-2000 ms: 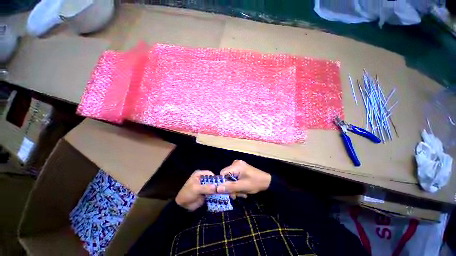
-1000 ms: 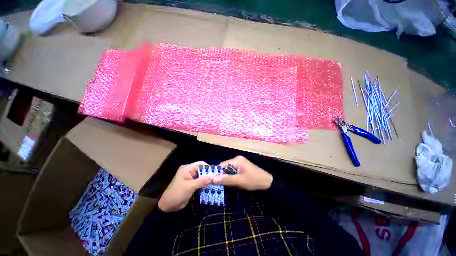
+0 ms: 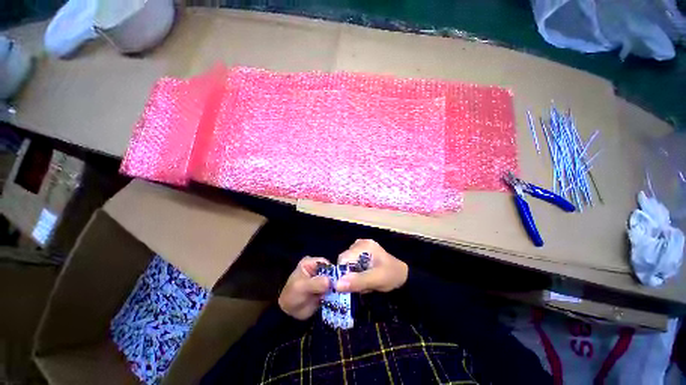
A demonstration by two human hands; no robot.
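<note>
A small white-blue PCB panel (image 3: 338,307) with rows of dark components is held between both hands over my lap. My left hand (image 3: 305,289) grips its left side and my right hand (image 3: 376,269) its right side, thumbs close together at its upper part. Dark component ends stick out above the fingers of my right hand; whether they are separate boards is unclear. The brown carton (image 3: 179,232) at lower left holds a heap of loose boards (image 3: 156,319). The diagonal cutters (image 3: 529,197) with blue handles lie open on the bench.
Pink bubble wrap (image 3: 331,139) lies across the cardboard bench covering (image 3: 421,59). Thin pale strips (image 3: 569,158) lie right of it, with a crumpled white wad (image 3: 654,239) further right. White bowls (image 3: 135,26) stand at upper left. A white sack (image 3: 602,350) is beneath the bench.
The panel has turned and looks narrower between my hands. My left hand has moved right, closer to my right hand. The clear white plastic along the top edge has shifted right in view.
</note>
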